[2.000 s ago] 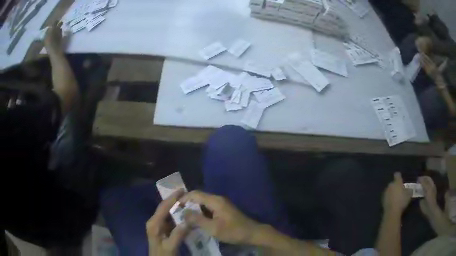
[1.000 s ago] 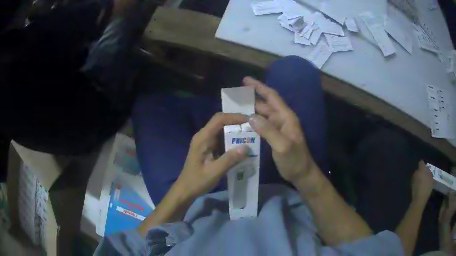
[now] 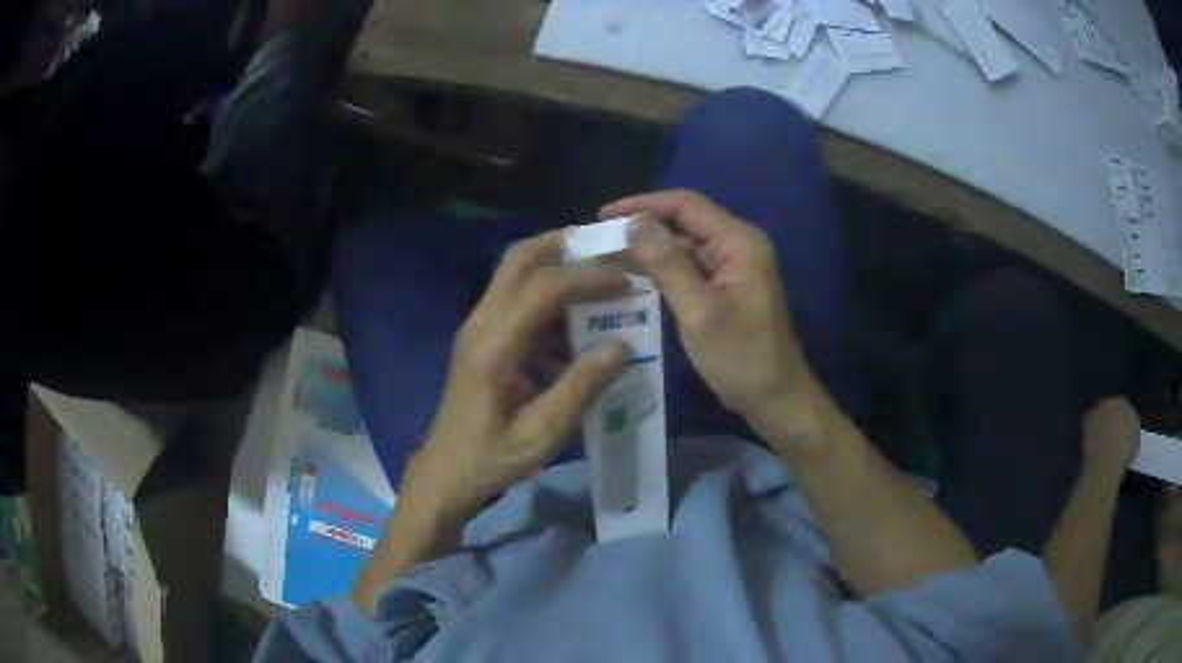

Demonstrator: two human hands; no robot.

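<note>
A long slim white product carton [image 3: 626, 453] with dark lettering and a pictured device with a green screen stands over my lap, its lower end against my shirt. My left hand [image 3: 519, 356] holds it around the upper left side, thumb on the front. My right hand [image 3: 713, 292] has its thumb and fingers on the white end flap [image 3: 599, 238] at the top. The flap looks folded over or bent; my fingers partly hide the carton's top opening.
A white board table [image 3: 933, 162] on wood holds loose paper slips [image 3: 862, 49] and a marked sheet [image 3: 1143, 223]. An open corrugated box [image 3: 156, 518] and a blue-and-white printed box [image 3: 324, 525] are low left. Other people's hands [image 3: 1108, 440] and dark clothing are at both sides.
The view has dropped from the table to my lap. Since one second ago the carton's raised top flap has been bent down, with my right thumb and fingers now on it.
</note>
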